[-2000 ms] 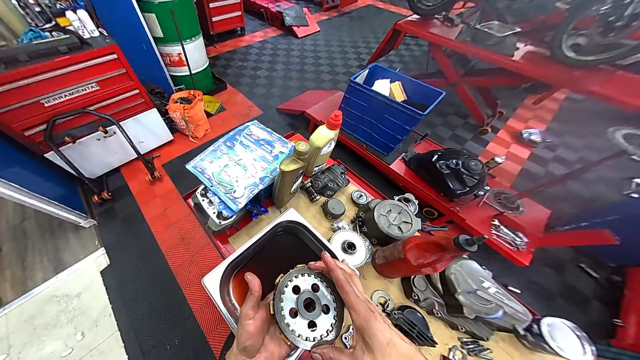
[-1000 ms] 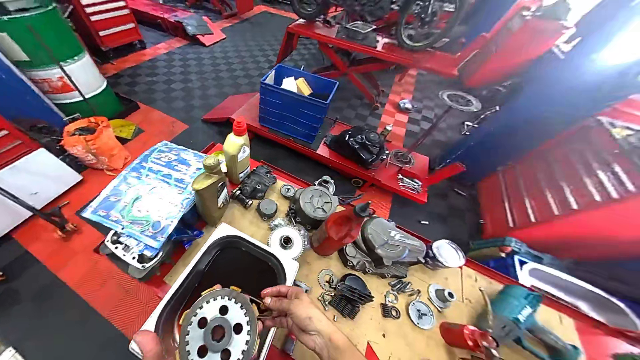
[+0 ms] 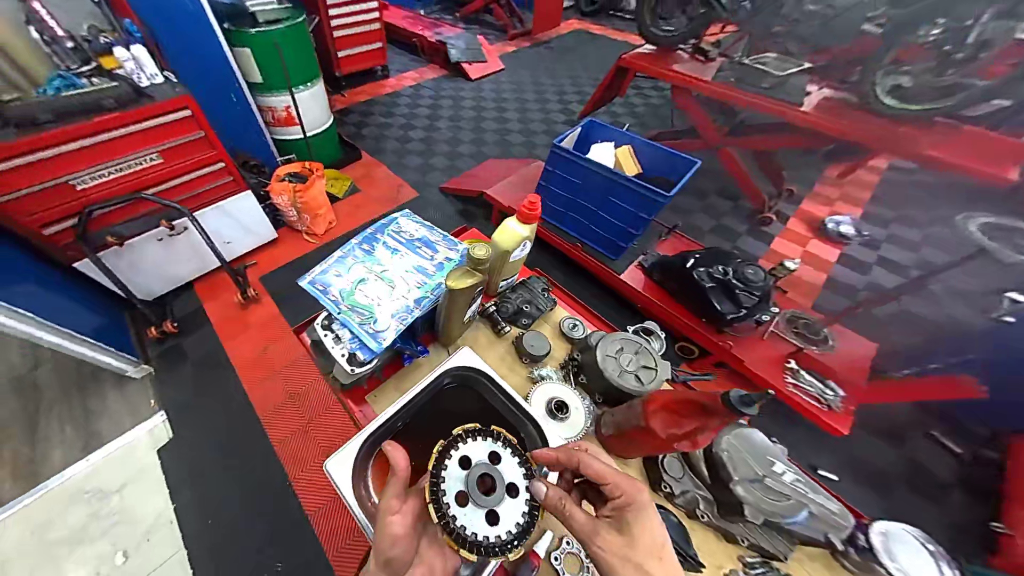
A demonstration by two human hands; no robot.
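Note:
A clutch pack [image 3: 502, 524], a round silver hub ringed by dark and tan-edged plates, rests in my left hand [image 3: 408, 520], whose palm is under it and whose thumb stands apart at its left. The fingertips of my right hand [image 3: 596, 500] touch or pinch the pack's right edge; whether they grip a plate cannot be told. Below and behind the pack lies a white-rimmed tray [image 3: 352, 460] with dark liquid in it. A large silver gear [image 3: 578, 416] lies right of the tray, beside a red plastic bottle [image 3: 652, 420].
Two oil bottles [image 3: 462, 300] and a blue gasket sheet [image 3: 384, 276] stand or lie beyond the tray. A round metal cover [image 3: 628, 364] and an engine casing [image 3: 780, 480] are at the right. Farther off are a blue bin [image 3: 612, 192] and a red lift [image 3: 832, 104].
My right hand, lower and apart from the pack's face a second ago, is now at its right edge. The view has swung back to the left.

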